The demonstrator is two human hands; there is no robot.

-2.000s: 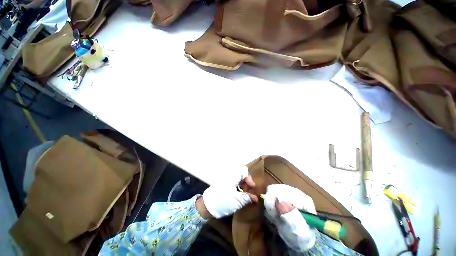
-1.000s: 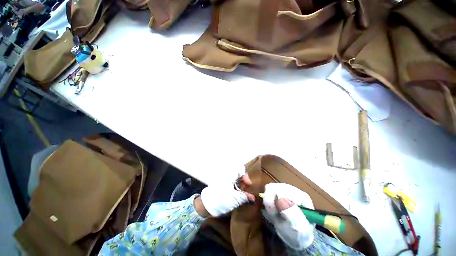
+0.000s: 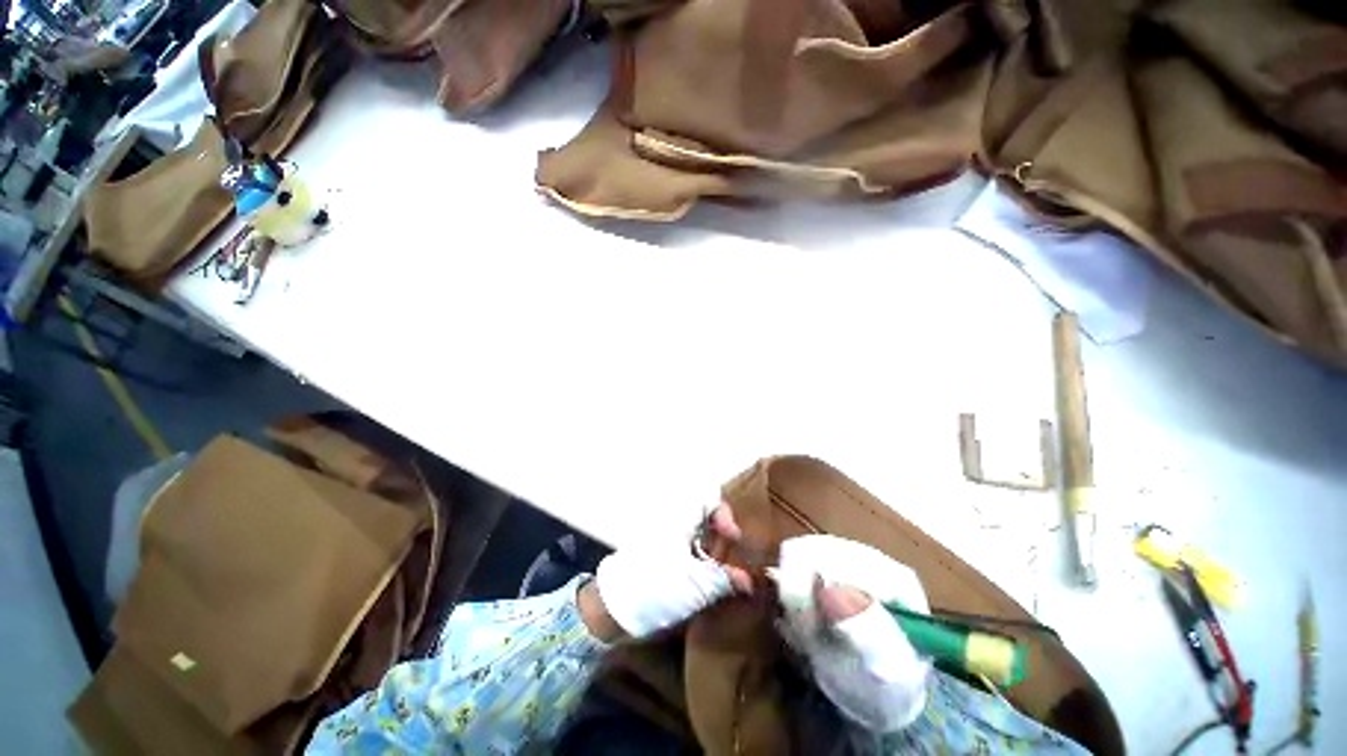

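A brown bag (image 3: pixel 872 520) lies at the table's front edge, its mouth towards me. My left hand (image 3: pixel 668 586), in a white glove with bare fingertips, pinches the bag's edge; a small dark metal thing shows at its fingers, too small to name. My right hand (image 3: pixel 849 628), also in a white glove, is closed around a green-handled tool (image 3: pixel 960 645), whose yellow-banded end sticks out to the right. The tool's tip is at the bag's edge, close to my left fingertips, and is partly hidden.
Brown bags (image 3: pixel 798 104) are piled along the back; more (image 3: pixel 266 576) hang at lower left. A hammer (image 3: pixel 1073 428), metal bracket (image 3: pixel 1010 476), yellow block (image 3: pixel 1182 566), red-and-black snips (image 3: pixel 1214 650) and pen-like tool (image 3: pixel 1307 665) lie right. A cream pot (image 3: pixel 288 214) stands back left.
The view has shifted slightly. Both hands remain at the same spot on the bag with only small finger movements; the green handle has tilted a little.
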